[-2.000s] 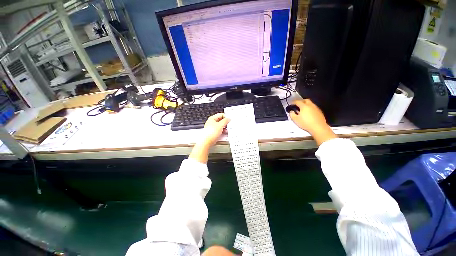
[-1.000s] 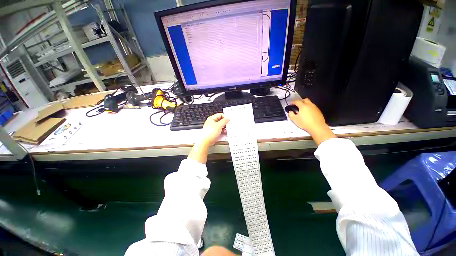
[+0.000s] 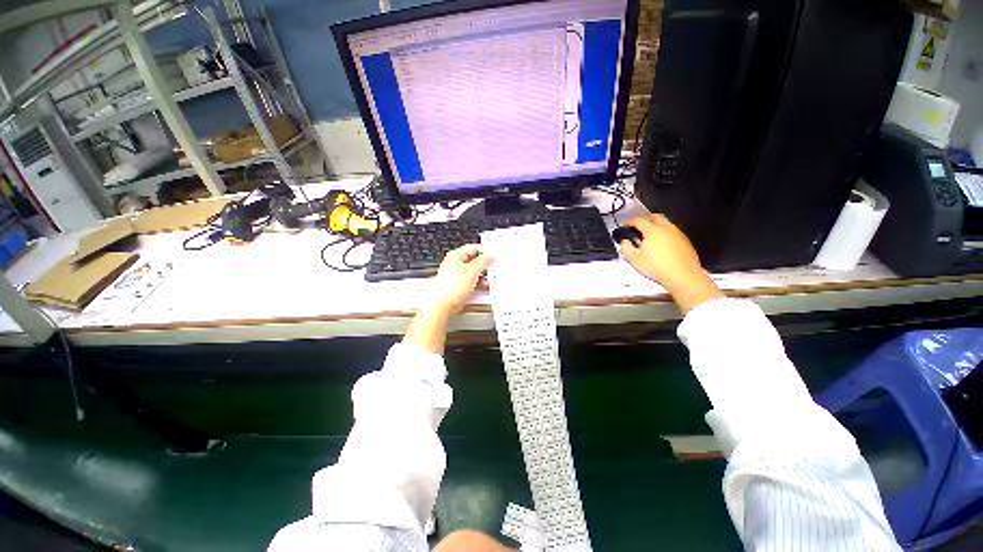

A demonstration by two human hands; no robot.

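Observation:
My left hand [image 3: 462, 276] holds the left edge of a long white label strip [image 3: 534, 377] near its top end. The strip's top lies over the keyboard [image 3: 415, 250]. The strip passes over the bench edge and hangs down to the bottom of the picture, covered in rows of small black print. A shorter white printed piece [image 3: 521, 523] shows left of its lower end. My right hand [image 3: 658, 250] rests on a small black mouse [image 3: 626, 234] right of the keyboard. The monitor [image 3: 490, 102] shows a pale window on a blue screen.
A black computer tower [image 3: 771, 129] stands right of the monitor, then a white roll [image 3: 853, 229] and a dark label printer [image 3: 916, 199]. A yellow and black scanner [image 3: 350, 217], dark corded devices [image 3: 243, 218] and cardboard [image 3: 81, 279] lie left. A blue plastic stool [image 3: 916, 399] stands lower right.

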